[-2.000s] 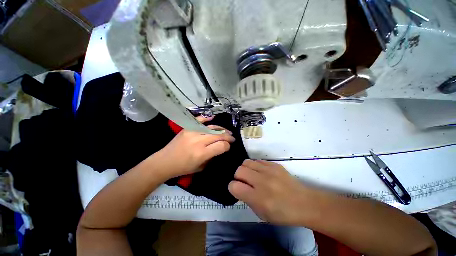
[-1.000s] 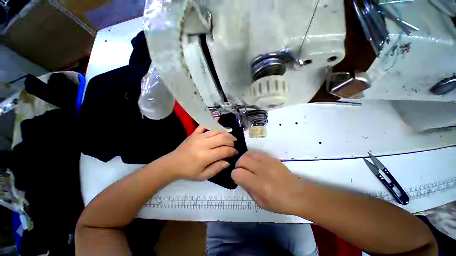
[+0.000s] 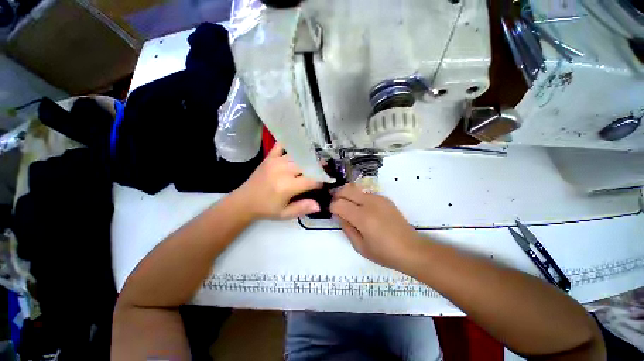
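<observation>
A black garment piece (image 3: 169,134) lies bunched on the white table left of the sewing machine (image 3: 346,63). A bit of red trim (image 3: 267,139) shows between my left hand and the machine head. My left hand (image 3: 282,187) presses on the black cloth just left of the presser foot (image 3: 337,166). My right hand (image 3: 371,218) pinches the cloth's end near the needle, fingertips close to my left fingers. The needle area is partly hidden by the pale curved guard. A small pale yellowish block (image 3: 368,185) is right of the foot.
Thread snips (image 3: 540,255) lie open-bladed on the right of the table. A printed ruler scale (image 3: 318,285) runs along the front edge. A black cloth heap (image 3: 63,240) hangs at the left. Tweezers (image 3: 561,41) and other metal tools sit at the upper right. A cardboard box (image 3: 67,46) stands upper left.
The black cloth has moved away from me, beneath and past the machine, and less of it shows at the front. Both hands have moved forward with it, nearer the needle.
</observation>
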